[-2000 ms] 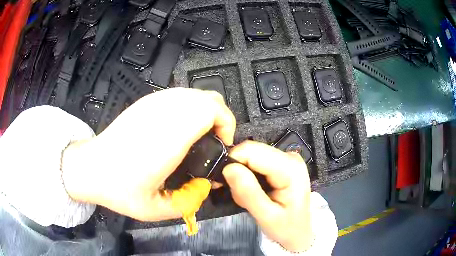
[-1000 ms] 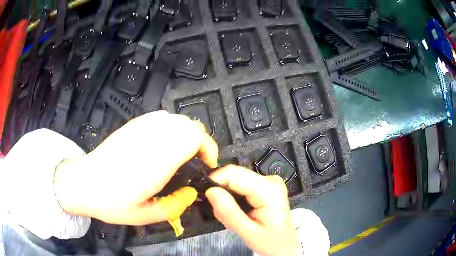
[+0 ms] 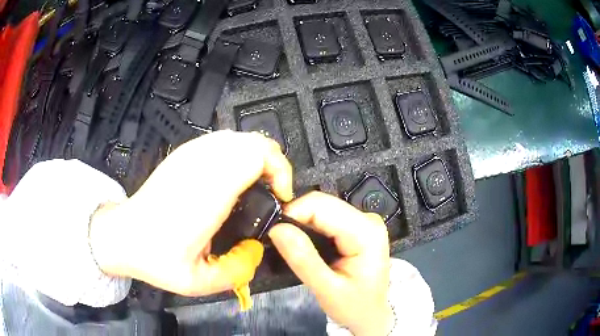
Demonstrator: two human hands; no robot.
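A dark watch body (image 3: 255, 213) lies in my left hand (image 3: 191, 213), its small gold contacts facing up. My left hand grips it between the fingers and the thumb, which wears an orange finger cot (image 3: 238, 264). My right hand (image 3: 342, 252) pinches a black strap (image 3: 309, 235) with thumb and forefinger at the body's right edge. The fingers hide most of the strap, and whether its end sits in the lugs cannot be told. Both hands are over the near part of the grey foam tray (image 3: 306, 92).
Watch bodies (image 3: 344, 125) lie in the tray's pockets. Strapped watches (image 3: 174, 80) crowd the left side. A pile of loose straps (image 3: 490, 49) lies on the green mat (image 3: 520, 141) at right. A red bin (image 3: 541, 207) and a yellow floor line (image 3: 477, 300) show at lower right.
The view has shifted back and forth. The held watch body is tilted so its contacts show again, after being dark and unclear one second ago. Both hands keep their grips.
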